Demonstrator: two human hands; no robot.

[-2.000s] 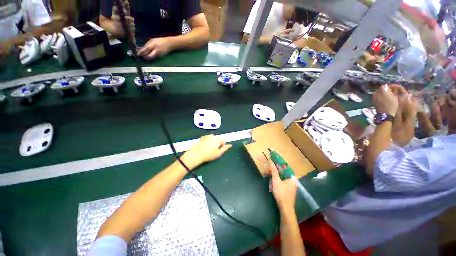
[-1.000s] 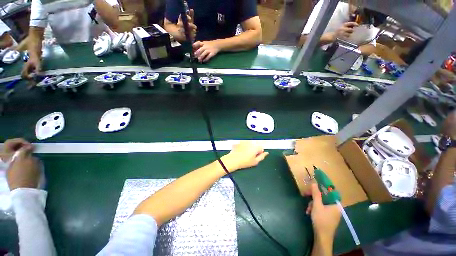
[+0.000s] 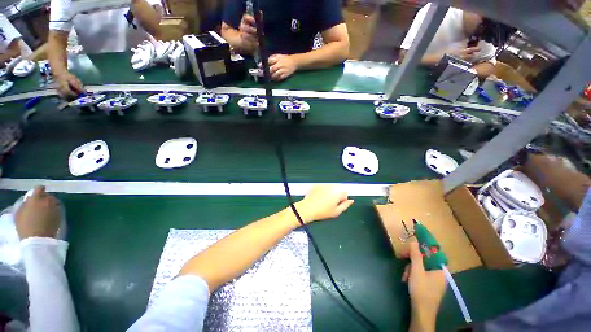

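Observation:
My right hand (image 3: 424, 275) holds a green hot glue gun (image 3: 429, 246), its thin dark nozzle over a brown cardboard flap (image 3: 447, 224). A translucent glue stick (image 3: 457, 295) sticks out of the gun's rear. My left hand (image 3: 326, 204) rests at the near white strip, holding nothing that I can see, its fingers loosely curled. White plastic covers lie on the green conveyor belt, one (image 3: 359, 161) just beyond my left hand and another (image 3: 176, 153) further left.
A bubble wrap sheet (image 3: 259, 285) lies under my left forearm. A black power cord (image 3: 317, 249) crosses the view. A cardboard box (image 3: 483, 227) holds stacked white shells (image 3: 522, 236). A slanting grey post (image 3: 512, 133) stands at right. Part-built units (image 3: 166, 98) line the far lane. A neighbour's hand (image 3: 39, 214) is at left.
The view has swung left, so the scene sits further right. The neighbour at left has come into view. Both my hands keep nearly the same pose over the bench.

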